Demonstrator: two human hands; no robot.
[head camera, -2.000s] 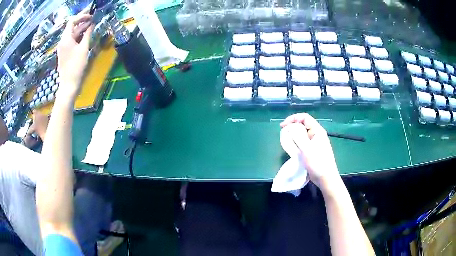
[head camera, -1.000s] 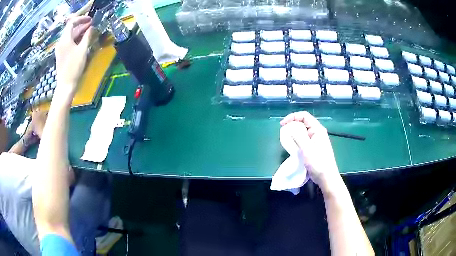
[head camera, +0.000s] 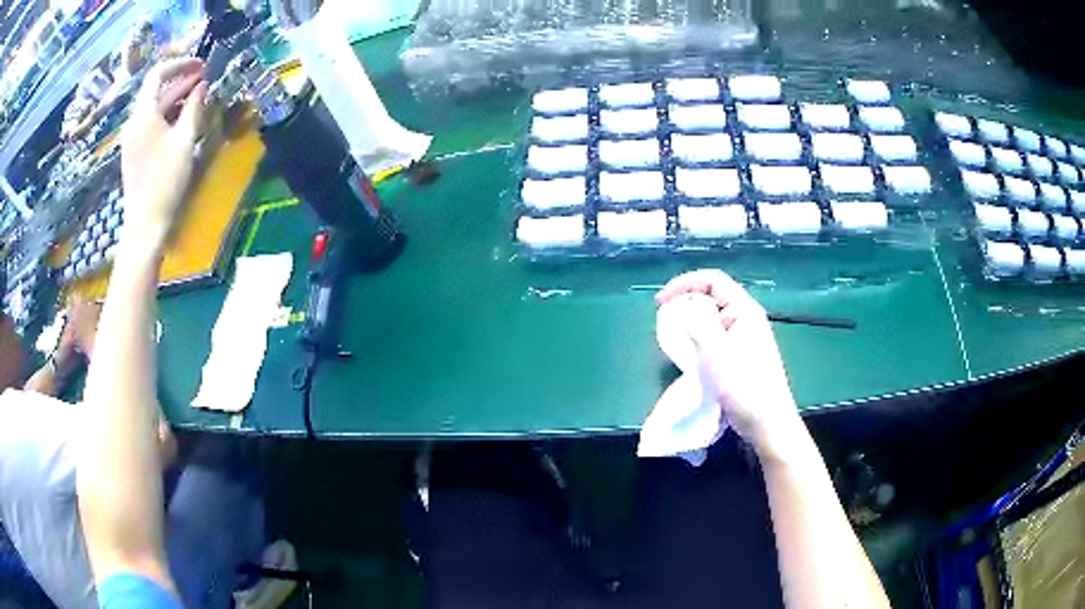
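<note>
My right hand (head camera: 734, 357) is closed around a crumpled white cloth (head camera: 684, 416) above the bench's front edge; part of the cloth hangs below the hand. My left hand (head camera: 161, 137) is stretched out to the upper left, fingers curled, beside the metal nozzle of the black heat gun (head camera: 315, 167), which stands upright. Dark shapes lie behind its fingertips; I cannot tell if it holds anything. A thin black stick (head camera: 813, 321) lies on the green mat, its left end behind my right hand.
A clear tray (head camera: 714, 246) holds rows of white-topped units; another tray of units (head camera: 1033, 259) is at the right edge. Clear trays (head camera: 571, 36) are at the back. A white strip (head camera: 246, 333) lies left of the heat gun. A yellow-orange board (head camera: 214, 226) and a seated person (head camera: 54, 476) are at left.
The view has shifted slightly, so the bench items sit a little differently in the picture. Both hands keep nearly the same pose; the right still holds the cloth.
</note>
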